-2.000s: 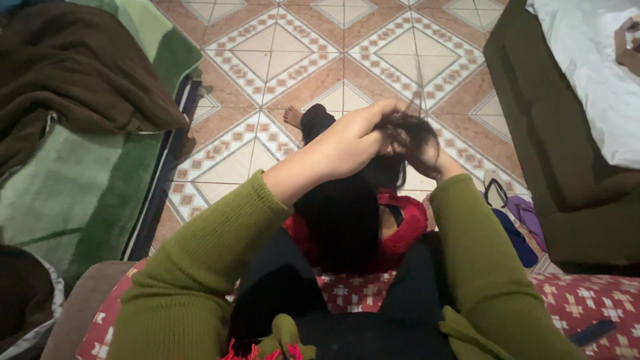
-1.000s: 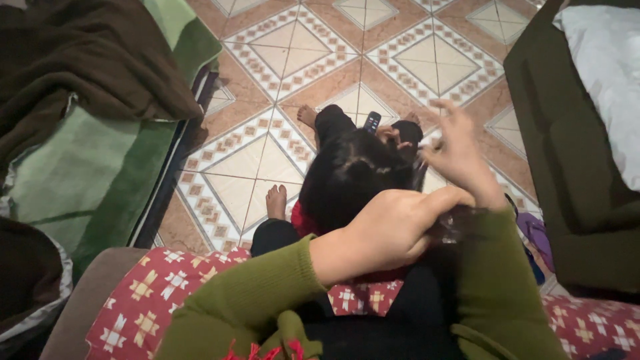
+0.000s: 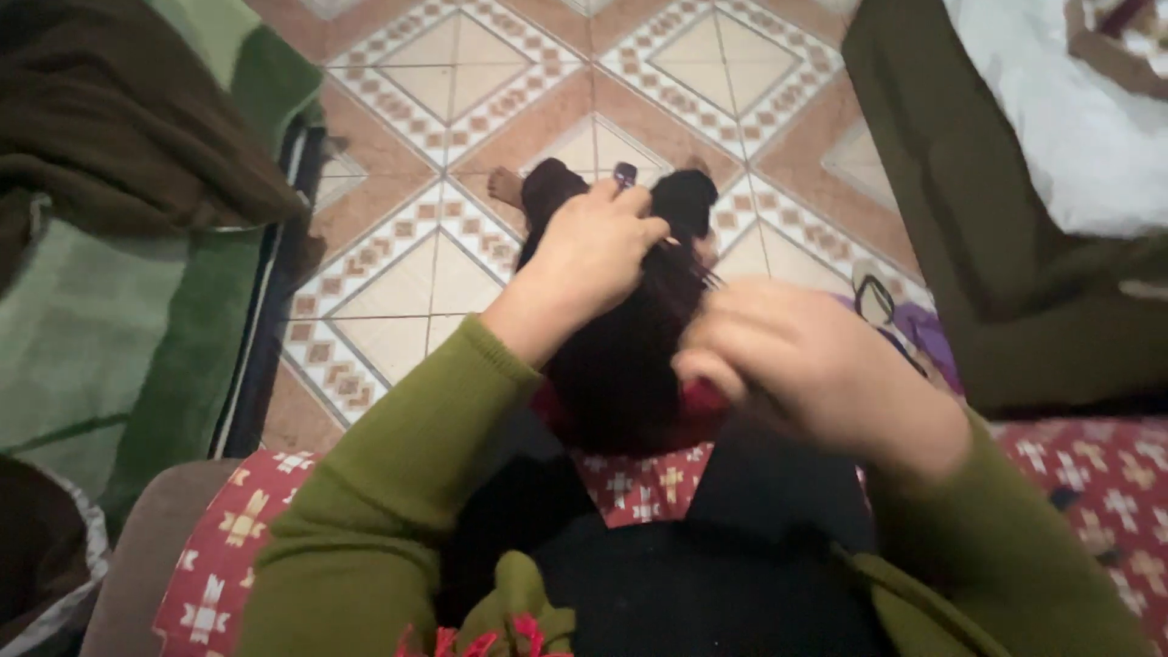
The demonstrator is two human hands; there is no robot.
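Note:
Between my knees a person sits on the floor, their long dark hair (image 3: 611,383) hanging down the back over a red garment (image 3: 701,398). My left hand (image 3: 598,251) rests on top of the head with its fingers bent into the hair; how firmly it grips cannot be told. On the right, my right hand (image 3: 776,351) is blurred, its fingers curled beside the hair, with a few thin strands between the two hands. Whether it holds hair is unclear. Past my left fingertips, a dark remote control (image 3: 625,173) shows in part between the person's knees.
A bed or couch with a green blanket (image 3: 82,347) and brown cloth (image 3: 119,119) stands at left. At right is a dark brown sofa (image 3: 922,182) with a white cloth (image 3: 1086,137). Sandals (image 3: 876,301) and a purple item (image 3: 926,338) lie by it on the tiled floor (image 3: 383,283).
My left hand has moved from low behind the person's head up onto its top. My right hand, raised beyond the head a second ago, is now lower and at the right side of the hair.

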